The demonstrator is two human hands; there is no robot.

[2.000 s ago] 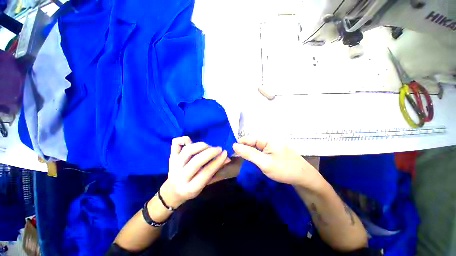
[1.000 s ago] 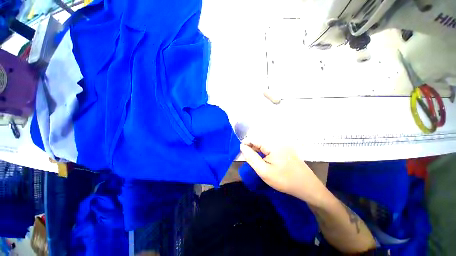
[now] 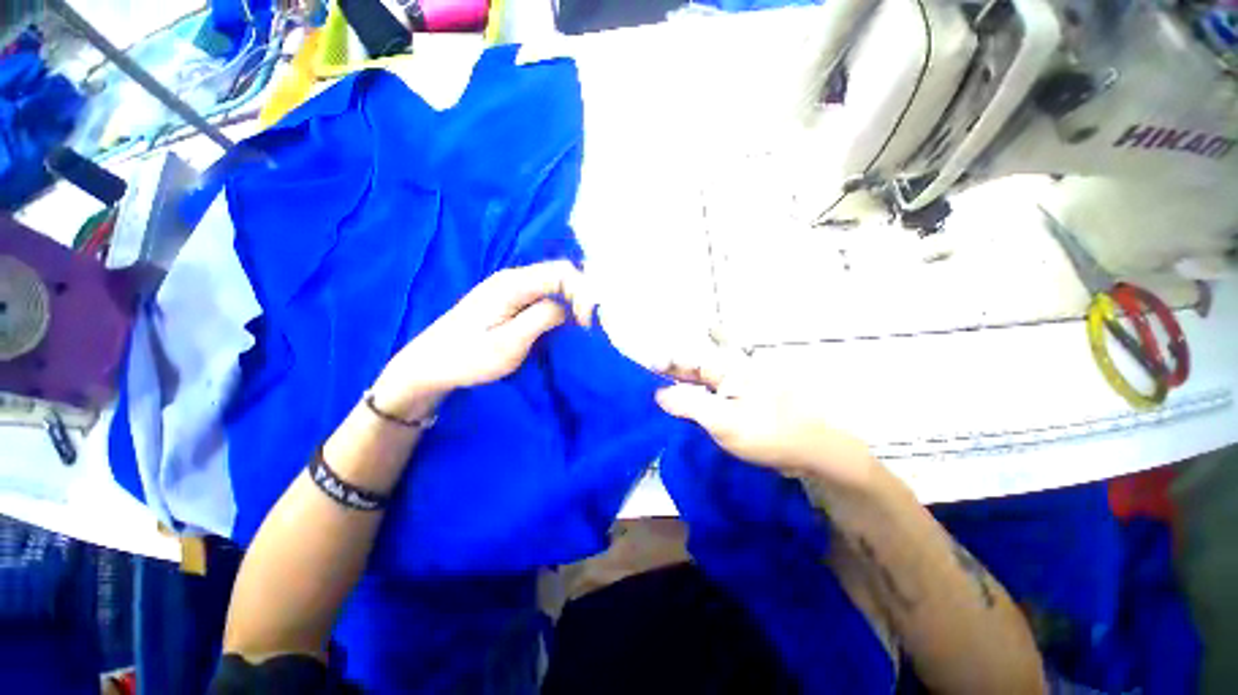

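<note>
A large royal-blue garment panel (image 3: pixel 340 312) lies on the white table left of the sewing machine, its lower part over the front edge. A pale grey-blue piece (image 3: pixel 197 367) shows along its left side. My left hand (image 3: pixel 509 319) lies over the panel with its fingertips at the panel's right edge, pinching the blue cloth. My right hand (image 3: pixel 747 414) pinches the cloth's right corner between thumb and fingers, close to the table's front edge. More blue cloth hangs below my right hand. Anything small inside the fingertips is hidden.
The HIKARI machine head (image 3: pixel 1005 109) stands at upper right. Scissors (image 3: pixel 1138 340) with red and yellow handles lie right of the needle area. A printed ruler (image 3: pixel 1059 426) runs along the front edge. A purple machine (image 3: pixel 68 319) is at far left, and a yellow basket (image 3: pixel 394 48) at top left.
My left hand, out of view a second ago, is back on the cloth's right edge. The blue panel's top has come into view and the view has shifted. My right hand still pinches the corner.
</note>
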